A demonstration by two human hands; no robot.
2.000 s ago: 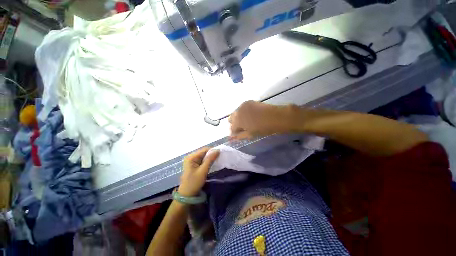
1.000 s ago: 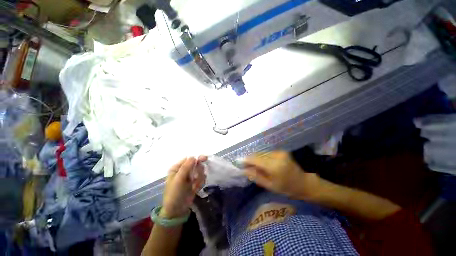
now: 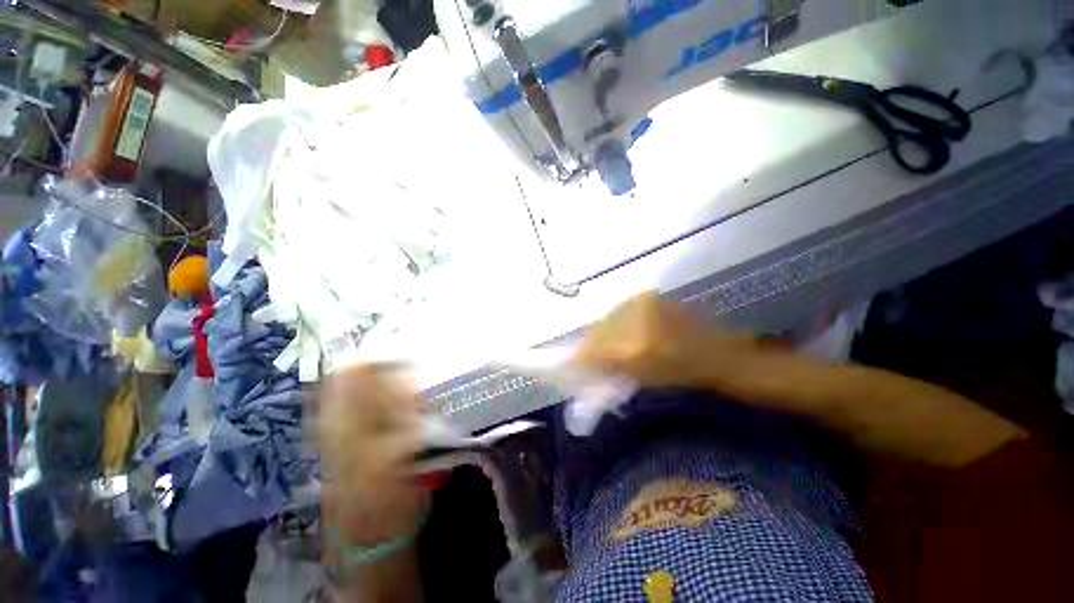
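My right hand (image 3: pixel 642 344) is closed on a small crumpled white fabric piece (image 3: pixel 598 398) at the table's front edge, above my lap. A pale narrow part reaches left from its fingers. My left hand (image 3: pixel 368 442) is strongly blurred, left of the right hand and apart from it. A white band (image 3: pixel 515 431) shows between the hands near its fingers; whether the left hand grips it is unclear. The white sewing machine (image 3: pixel 612 59) stands beyond the hands, with no hand at its needle area (image 3: pixel 571 167).
A heap of white strips (image 3: pixel 342 224) lies left of the needle. Black-handled shears (image 3: pixel 877 104) lie right of it. Light blue fabric (image 3: pixel 253 401) is heaped beside the table's left end. The grey ruler-marked edge (image 3: pixel 754 283) runs along the front. A checked apron (image 3: pixel 718 554) covers my lap.
My hands were close together on the white fabric; now they are apart, the left one lower and further left. My right hand is higher, still with the fabric. The view has shifted.
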